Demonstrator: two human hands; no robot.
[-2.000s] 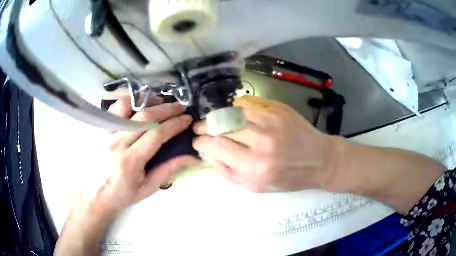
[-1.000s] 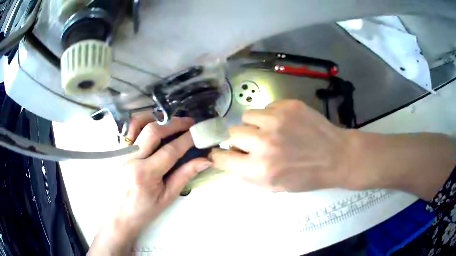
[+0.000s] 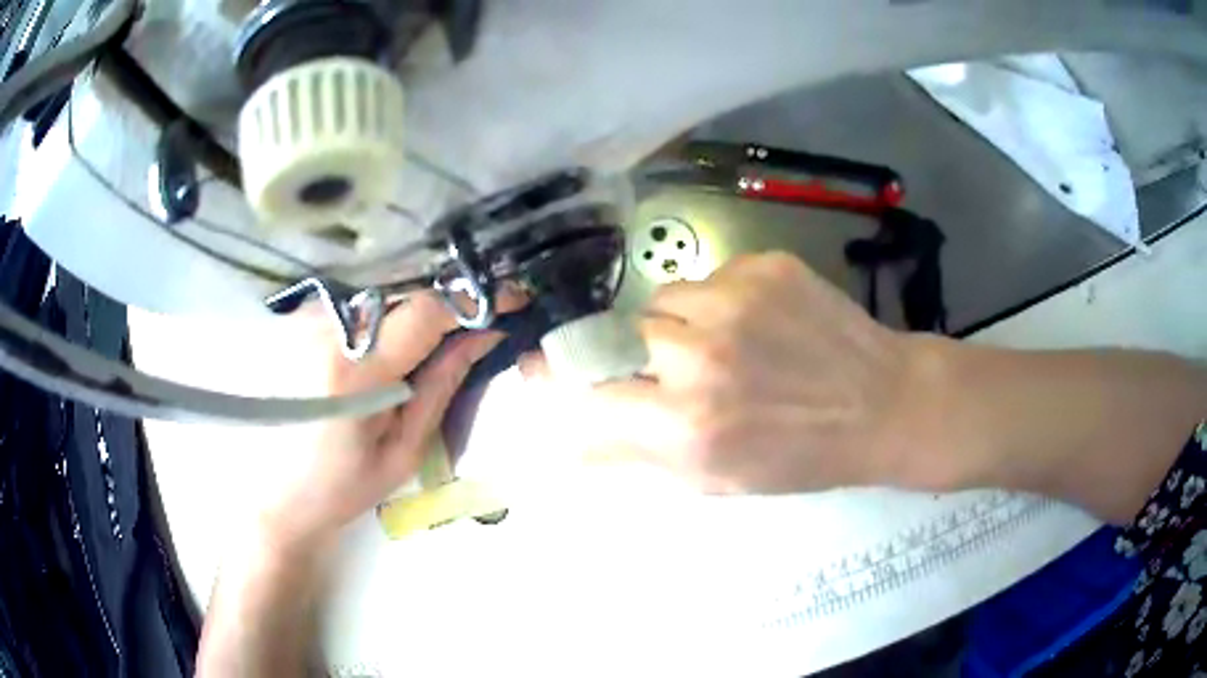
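Observation:
A dark fabric piece (image 3: 479, 380) lies under the machine head, mostly hidden by my fingers and the needle area. My left hand (image 3: 384, 397) is on its left side, with thumb and fingers at the fabric; the fingertips are partly behind the wire guides. My right hand (image 3: 755, 384) is bent at the right of the needle area, fingertips beside the lower cream knob (image 3: 596, 347); whether they pinch the fabric is hidden. The presser foot and needle area (image 3: 569, 265) is dark and blurred.
Black and red snips (image 3: 821, 182) lie on the grey bed (image 3: 794, 113), beside a black cord (image 3: 920, 272). A white scrap (image 3: 1046, 133) is upper right. Yellow tape (image 3: 444, 506) and a printed ruler (image 3: 913, 556) are on the table. Dark pieces (image 3: 66, 503) are heaped at left.
The view has shifted slightly. My left hand has moved a little away from my right hand, its thumb drawn up and back, showing more of the yellow tape. My right hand stays about in place.

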